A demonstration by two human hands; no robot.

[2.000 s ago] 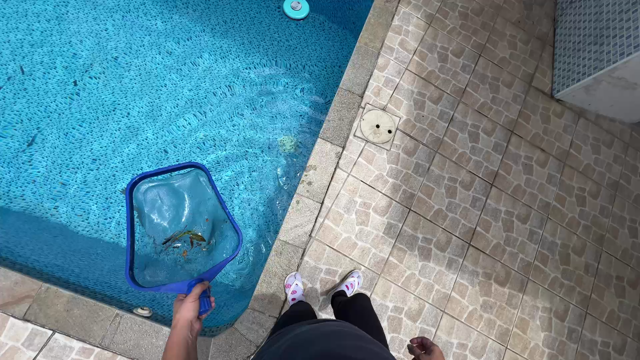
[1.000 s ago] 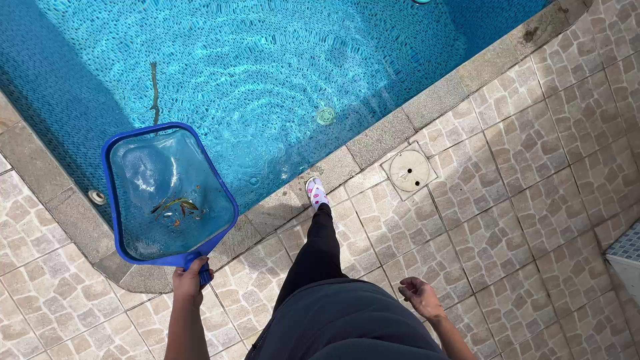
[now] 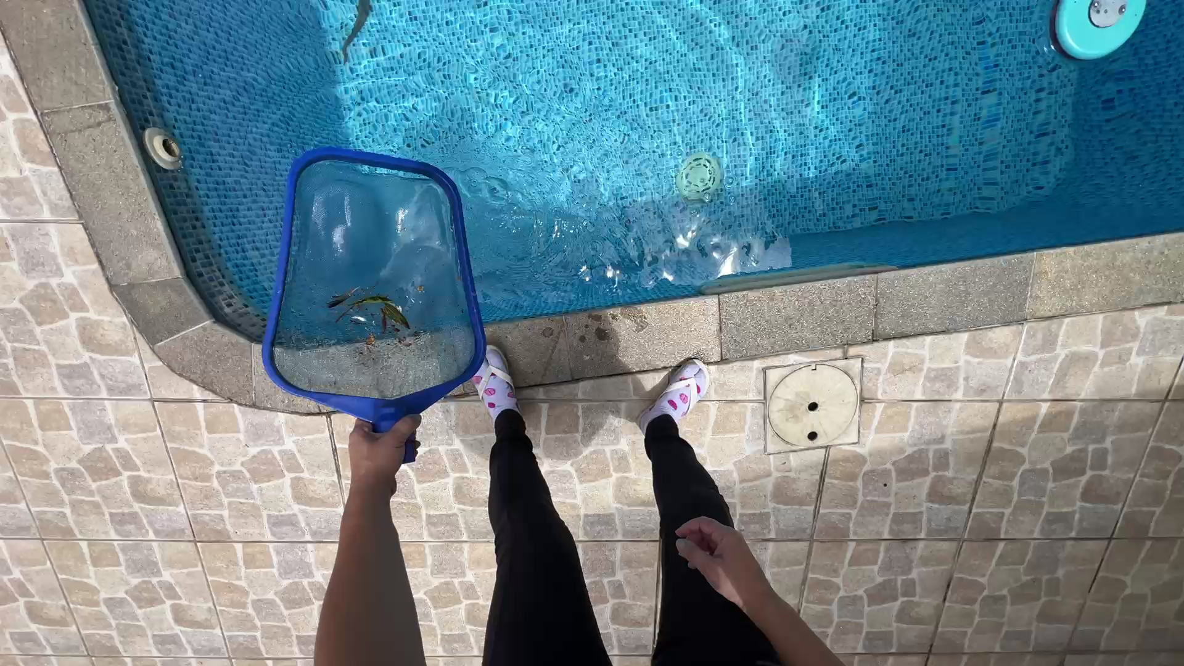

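My left hand [image 3: 381, 450] is closed around the short handle of a blue pool leaf skimmer [image 3: 467, 277]. The skimmer's framed net is held over the pool's corner and stone coping, left of my feet. Several wet leaves [image 3: 384, 308] and small brown bits lie in the lower middle of its fine mesh. My right hand [image 3: 717, 550] hangs over my right thigh with the fingers loosely curled, and nothing shows in it.
The pool [image 3: 592, 111] is edged by grey stone coping [image 3: 797, 314]. A turquoise float [image 3: 1098, 23] is at the upper right, a drain [image 3: 698, 177] on the pool floor, and a wall fitting [image 3: 163, 148] at left. A round cover [image 3: 812, 405] sits in the patterned tiles [image 3: 897, 490].
The view has turned a lot along the pool edge. Both feet now stand side by side at the coping; one second ago only one showed. The skimmer stays in my left hand with leaves in it.
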